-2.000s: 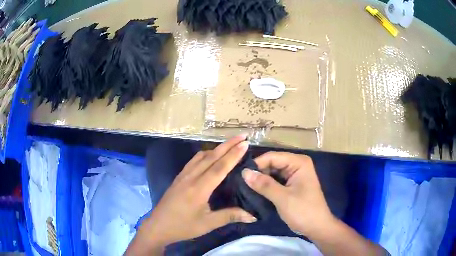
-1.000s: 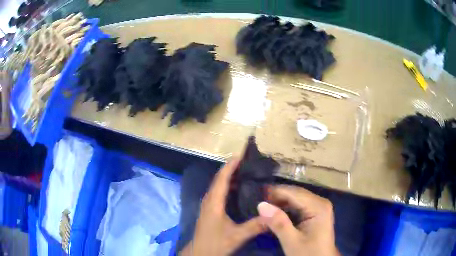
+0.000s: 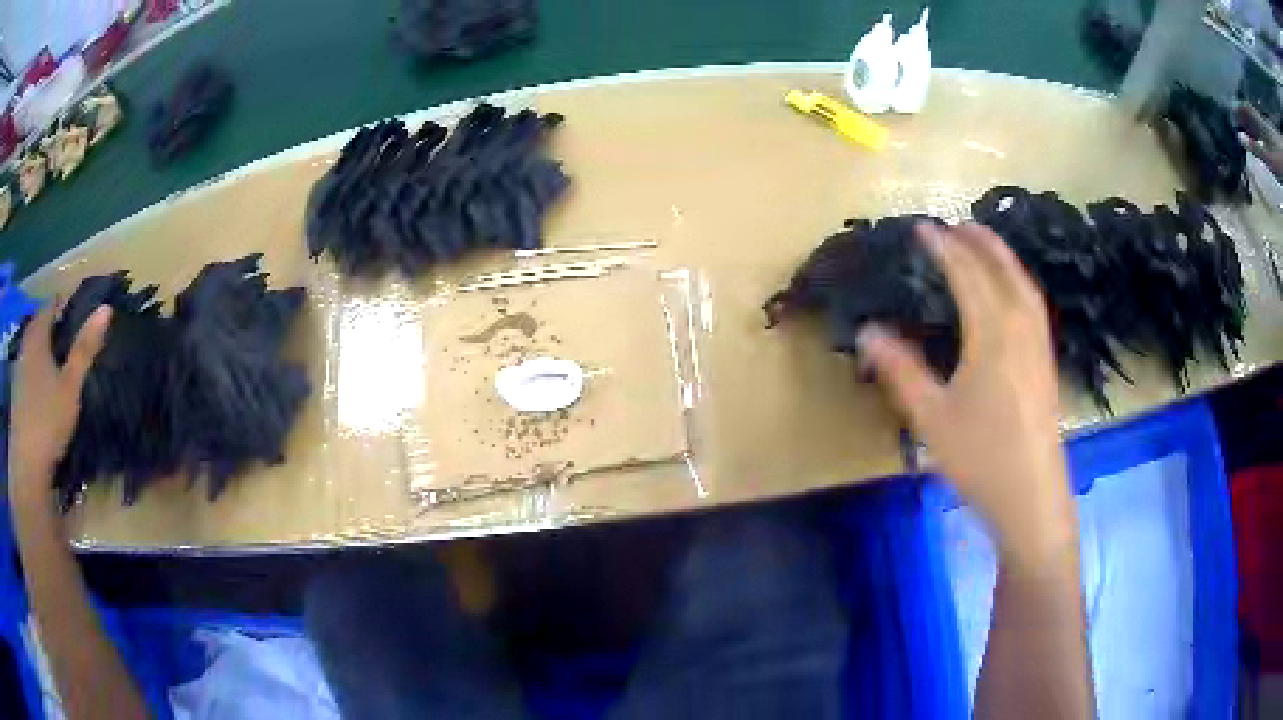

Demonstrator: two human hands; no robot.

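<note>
Black ragged cape pieces (image 3: 1105, 288) overlap in a row at the right. My right hand (image 3: 985, 359) is at the row's left end, thumb and fingers spread around a slightly blurred black cape piece (image 3: 844, 288). My left hand (image 3: 54, 387) is at the far left edge, fingers apart against the left stack of black pieces (image 3: 232, 366); its hold is unclear. Another black stack (image 3: 436, 190) lies at the upper left. A white oval dish (image 3: 540, 384) with a pale stick sits on the stained cardboard pad (image 3: 640, 422).
Pale thin sticks (image 3: 549, 274) lie above the dish. A yellow tool (image 3: 840, 120) and two white bottles (image 3: 892, 68) stand at the back. Blue bins (image 3: 1203, 542) are below the board's front edge. Part of another person's hand (image 3: 1262, 138) shows at the far right.
The view has swung to the right. My hands have moved apart from over the lap, the right to the right-hand row, the left to the left stack. Nothing is held over the lap now.
</note>
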